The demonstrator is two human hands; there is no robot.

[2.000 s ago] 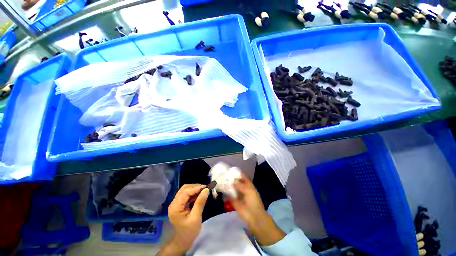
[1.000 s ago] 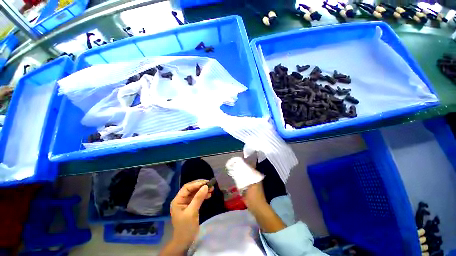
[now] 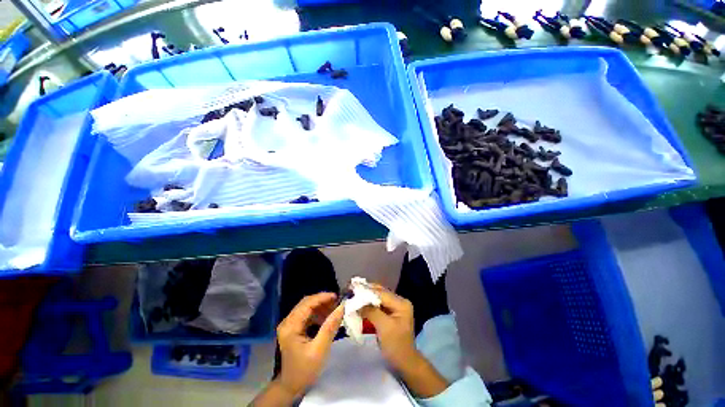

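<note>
My left hand [image 3: 308, 342] is over my lap with its fingertips pinched on a small dark part [image 3: 346, 295], mostly hidden by fingers and cloth. My right hand [image 3: 391, 322] holds a crumpled white cloth [image 3: 358, 308] against the part, so both hands meet. The middle blue tray [image 3: 262, 49] holds a rumpled white ribbed liner [image 3: 350, 119] with a few dark parts on and under it; one end hangs over the front edge. The right blue tray [image 3: 548, 54] holds a dense heap of dark parts [image 3: 497, 163] on white liner.
A left blue tray [image 3: 97, 82] has a white liner. Black pieces with cream ends [image 3: 564, 28] lie on the green surface behind. Under the bench are a bin [image 3: 274, 318] of dark parts and a small blue tray [image 3: 201, 374]. A perforated blue crate [image 3: 548, 318] stands lower right.
My right hand, apart from the left one second ago, has moved back in and the cloth now touches the part. My left hand still holds the part. The view has shifted slightly.
</note>
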